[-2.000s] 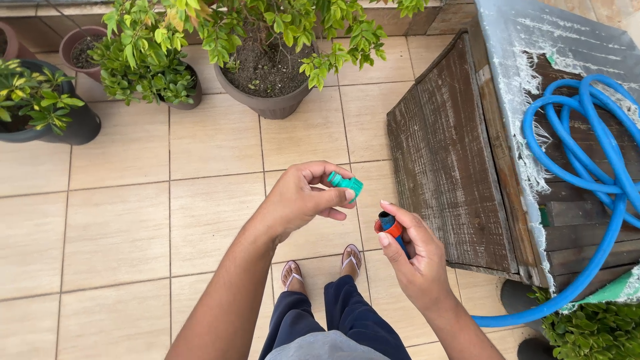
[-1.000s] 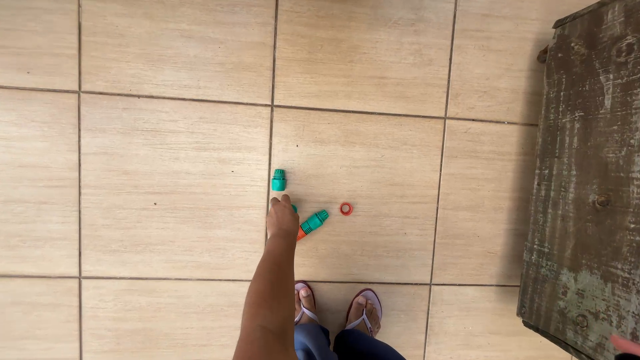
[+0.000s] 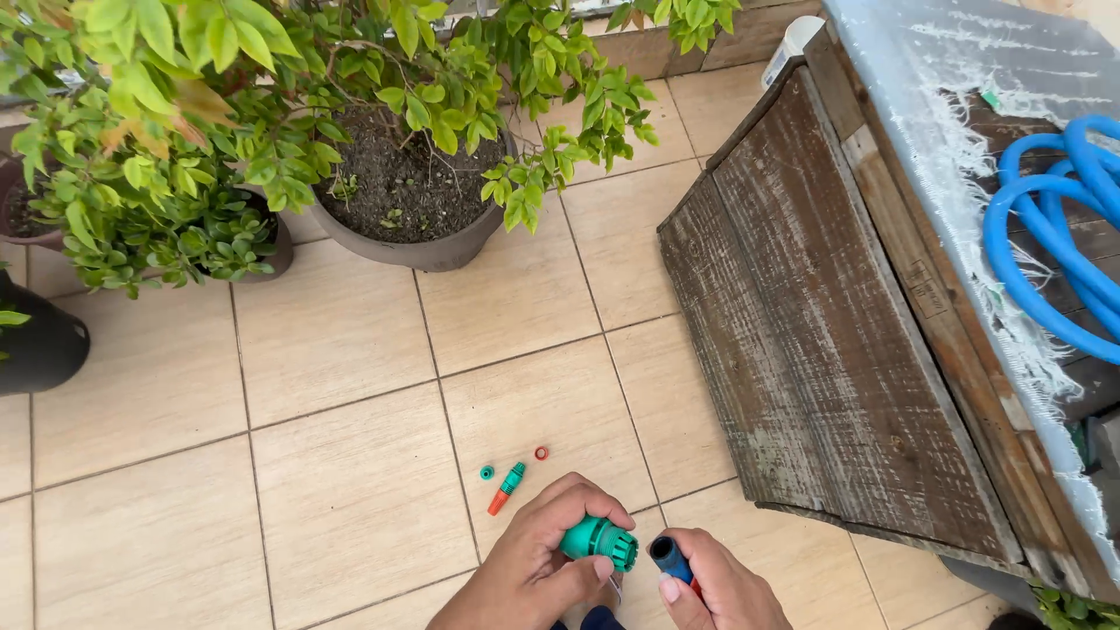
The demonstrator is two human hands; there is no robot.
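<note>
My left hand (image 3: 547, 560) holds a green plastic hose connector (image 3: 599, 541) between thumb and fingers, its slotted collar facing right. Just right of it, my right hand (image 3: 722, 582) grips the open end of a blue garden hose (image 3: 669, 557); a bit of red shows under the fingers. The two ends are close but apart. On the floor tiles above my left hand lie a green and orange hose nozzle (image 3: 507, 488), a small green fitting (image 3: 486, 472) and a red ring (image 3: 542, 453).
A wooden crate (image 3: 814, 315) stands at the right, with a frayed grey sheet (image 3: 936, 105) and coiled blue hose (image 3: 1032, 289) on top. Potted plants line the upper left, including a large brown pot (image 3: 420, 254) and a black pot (image 3: 44, 350).
My left hand was down at the floor among the fittings a second ago; now it is raised, holding the green connector beside the hose end. The view has shifted widely.
</note>
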